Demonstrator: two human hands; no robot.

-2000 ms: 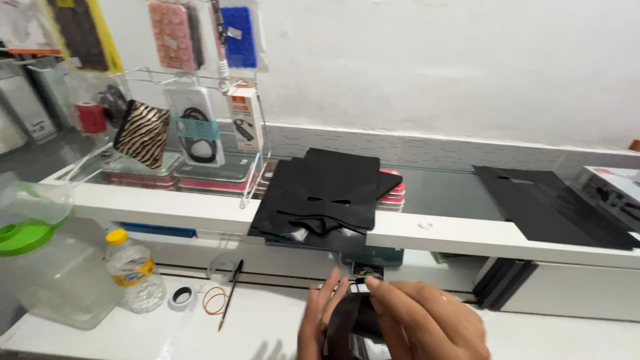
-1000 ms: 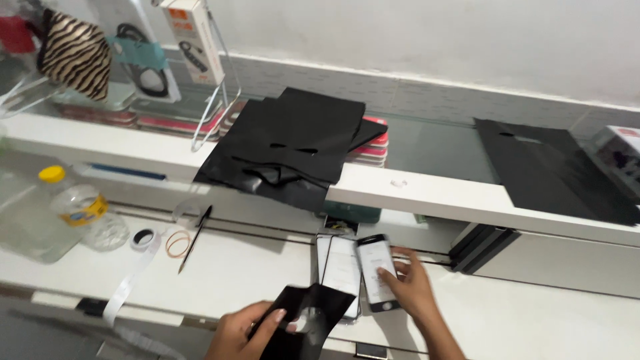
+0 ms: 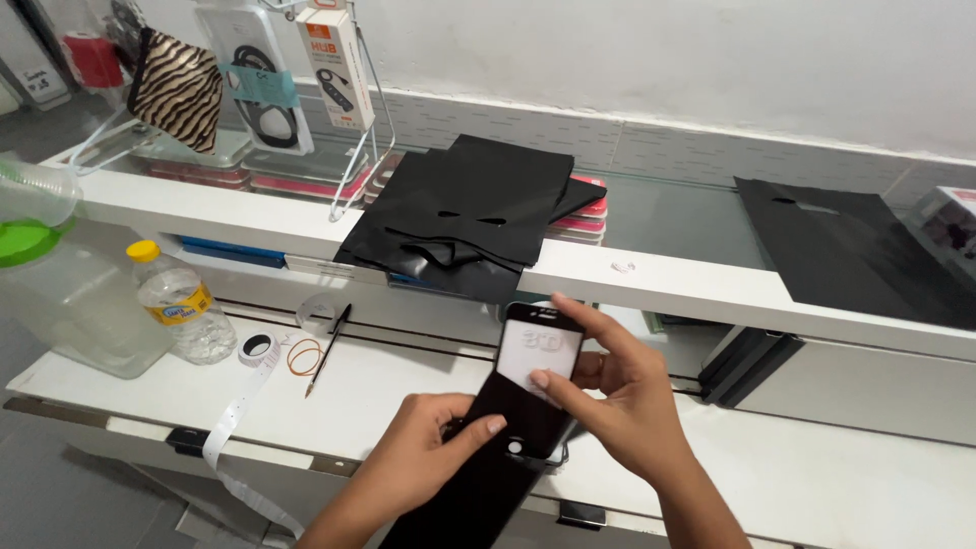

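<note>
In my right hand (image 3: 618, 389) is a black-framed screen protector (image 3: 537, 347) with a white middle marked 3D, tilted upright, my thumb across its face. Its lower part lies against a black plastic bag (image 3: 465, 496), which my left hand (image 3: 427, 450) grips with the thumb on top. Whether the protector's lower end is inside the bag or in front of it, I cannot tell. Part of another item shows behind the protector's lower right edge, mostly hidden. A pile of black plastic bags (image 3: 488, 198) lies on the shelf above my hands.
On the left stand a water bottle (image 3: 183, 305) with a yellow cap and a large clear jug (image 3: 84, 313). A label roll (image 3: 259, 349), rubber bands (image 3: 305, 357) and a pen (image 3: 328, 351) lie on the white counter (image 3: 823, 473). Another black bag (image 3: 854, 244) lies at the right on the shelf.
A second ago my right hand held the protector over the counter, right of the bag; now it is up against the bag. My left hand still holds the bag.
</note>
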